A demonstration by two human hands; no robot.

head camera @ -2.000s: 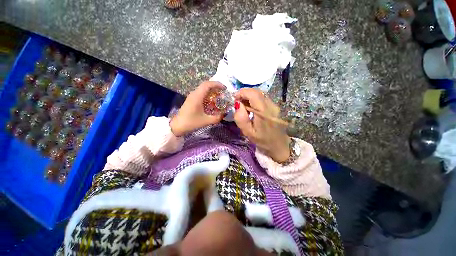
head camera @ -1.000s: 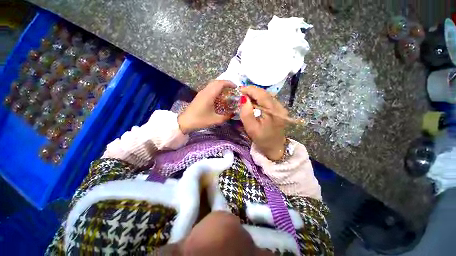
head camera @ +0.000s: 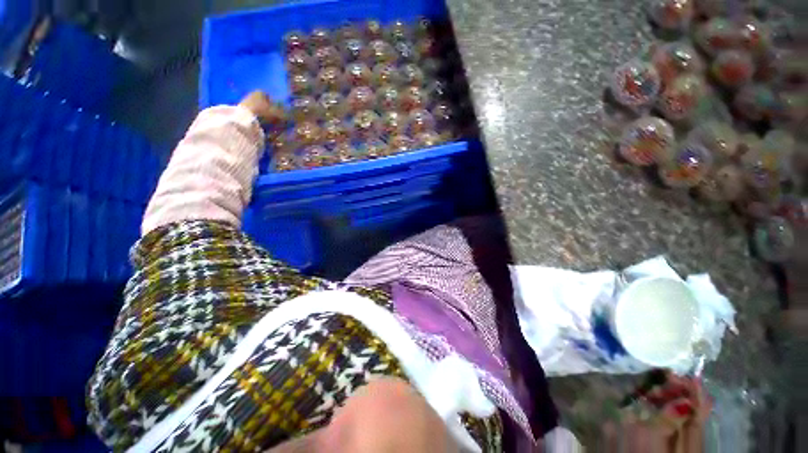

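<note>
My left hand [head camera: 264,106] reaches into the blue crate [head camera: 244,66], at the left end of the rows of decorative balls [head camera: 359,97]. Its fingers are small and blurred, so I cannot tell if they hold a ball. My right hand [head camera: 678,411] is at the bottom right, blurred and partly cut off, with a red nail showing; whether it holds the brush is unclear. Just beyond it, the round white dish [head camera: 656,321] sits on the crumpled, blue-stained white sheet [head camera: 567,314].
Many loose balls [head camera: 645,140] lie on the speckled counter [head camera: 549,133] at the upper right. Further blue crates [head camera: 84,239] are stacked at the left. The counter's edge runs down between the crate and the counter. A purple apron [head camera: 443,323] covers my lap.
The view has swung left. My left hand has left the ball and my right hand and moved into the crate. My hands are now far apart; my right hand is beside the dish.
</note>
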